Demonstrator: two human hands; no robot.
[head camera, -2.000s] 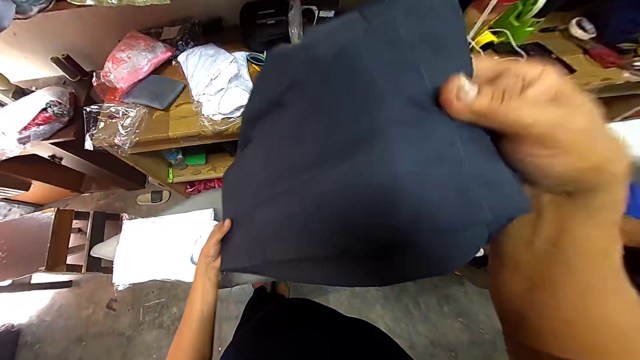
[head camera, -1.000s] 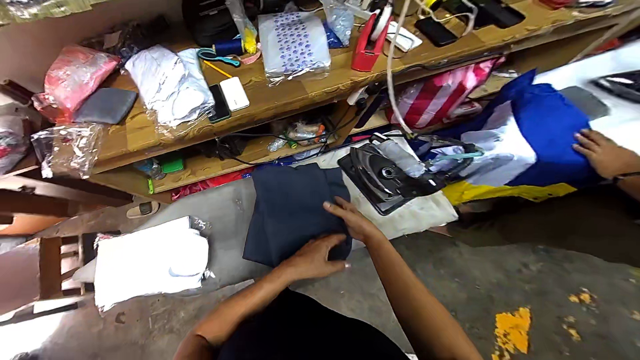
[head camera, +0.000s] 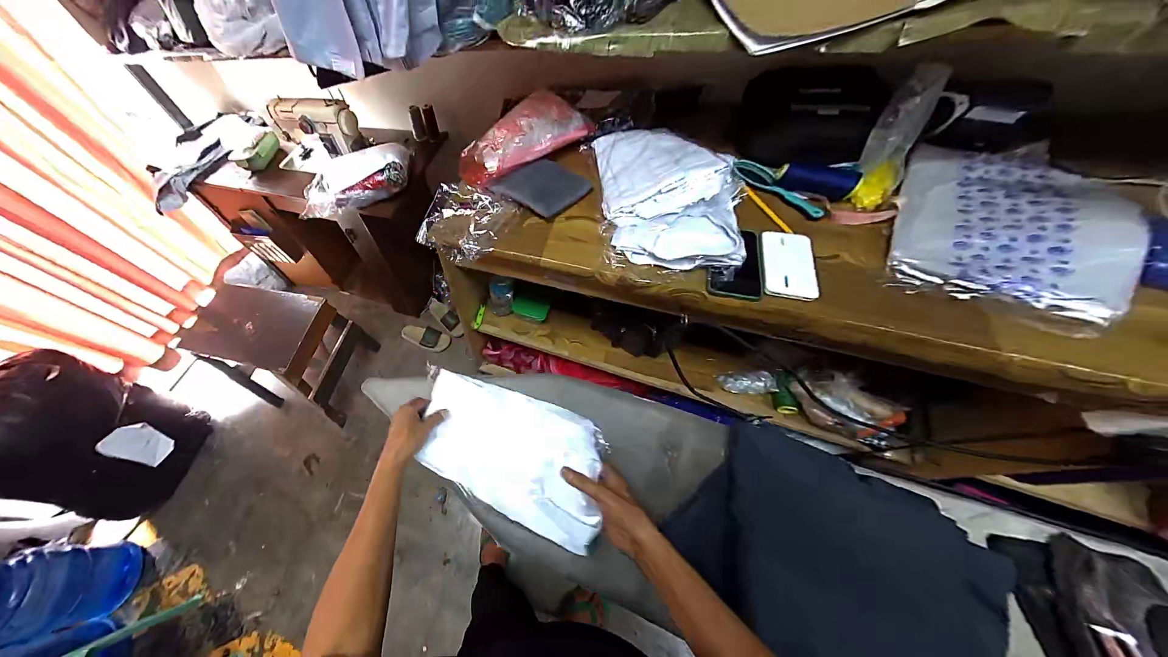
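A folded white garment in clear plastic (head camera: 511, 452) lies over the narrow end of a grey ironing board (head camera: 657, 438). My left hand (head camera: 415, 429) grips its left edge, thumb on top and fingers underneath. On its right side, my right hand (head camera: 616, 506) has the thumb on top and the other fingers against the edge. Dark navy cloth (head camera: 839, 547) is spread on the board to the right of my right hand, touched by neither hand.
A wooden counter (head camera: 566, 246) behind the board holds folded white cloth (head camera: 671, 196), two phones, scissors and a patterned plastic package (head camera: 1022, 233). A wooden stool (head camera: 255, 328) and a sewing machine (head camera: 315, 123) stand at left. Blue water bottles (head camera: 68, 584) are at lower left.
Both hands have left the navy cloth and now hold the white packaged garment, which lay on the board's left end before. The navy cloth lies spread out. The view has swung left.
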